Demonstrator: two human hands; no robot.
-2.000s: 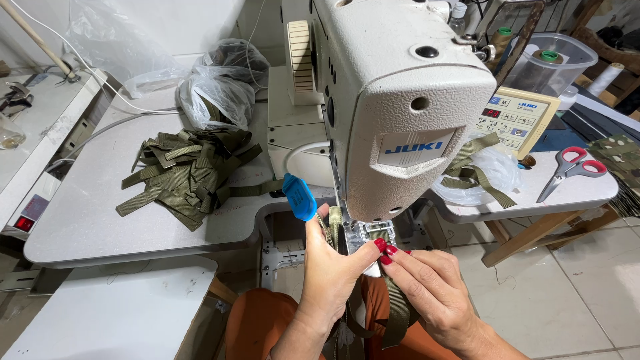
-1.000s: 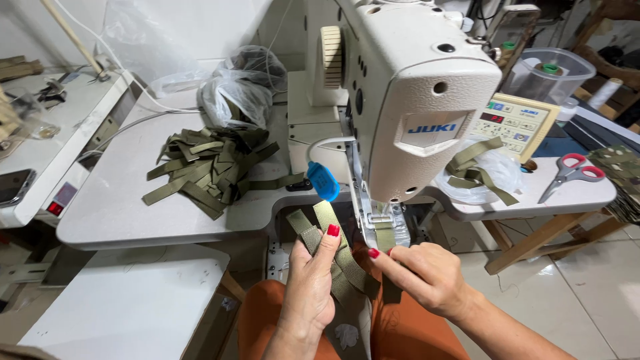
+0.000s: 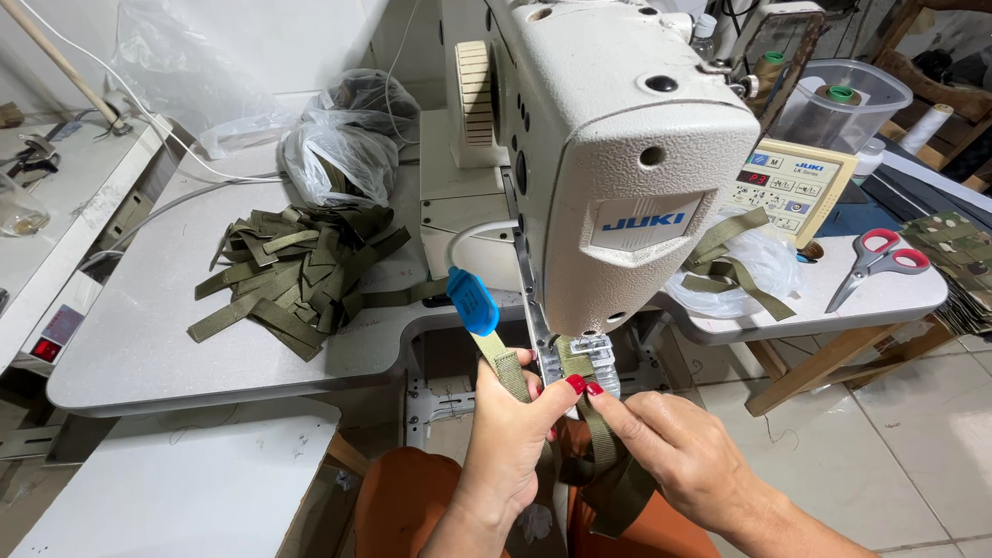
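Note:
Below the head of a white Juki sewing machine (image 3: pixel 651 178), an olive webbing strap (image 3: pixel 601 434) runs under the clear-edged presser clamp (image 3: pixel 593 349). My left hand (image 3: pixel 515 434) grips a webbing piece with a stitched fold (image 3: pixel 509 372) and has its thumb on the strap at the clamp. My right hand (image 3: pixel 682 449) pinches the same strap just in front of the clamp, its fingertip beside my left thumb. Loose strap ends hang under both hands. A blue plastic piece (image 3: pixel 473 301) on a white tube hangs just above my left hand.
Left on the machine table (image 3: pixel 155 325) lies a pile of cut olive webbing (image 3: pixel 302 271), with a plastic bag (image 3: pixel 349 147) behind. To the right are a bag with webbing strips (image 3: pixel 736 271), red-handled scissors (image 3: pixel 876 260), a control panel (image 3: pixel 798 186), thread spools and folded camouflage fabric (image 3: pixel 953 256).
My left hand has moved right and up from lower left of the clamp, and its thumb now meets my right fingertip at the strap. The webbing it held fanned out is now gathered.

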